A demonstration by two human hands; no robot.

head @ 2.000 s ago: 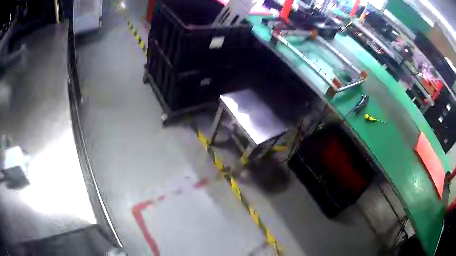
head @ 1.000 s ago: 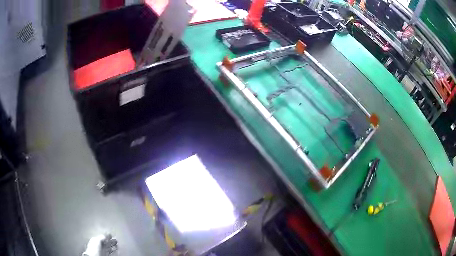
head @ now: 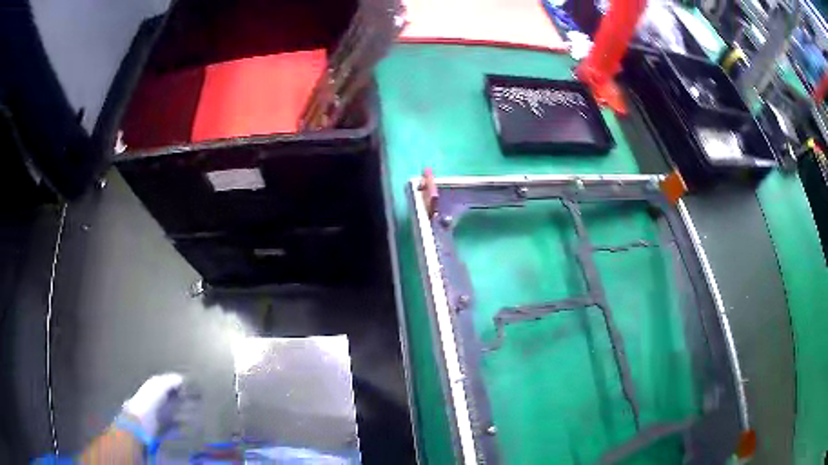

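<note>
The solder pallet [head: 595, 272], a dark grey frame with crossbars, bright metal rails and orange-brown corner blocks, lies on the green bench at the right. No board is on it; green mat shows through its openings. My left hand [head: 156, 404], in a white glove with a light-blue band at the wrist, is low at the left over the floor, well away from the pallet. It is blurred, so its fingers are unclear. My right hand is not in view.
A black tray [head: 550, 116] of silvery pieces lies behind the pallet. A red post [head: 617, 44] and black bins [head: 704, 118] stand at the back right. A large black crate [head: 300, 186] with red sheets is left of the bench, and a metal stool [head: 295, 390] stands below it.
The view has moved nearer to the bench and turned, so the pallet looks larger and straighter. The gloved left hand has come further into view at the lower left.
</note>
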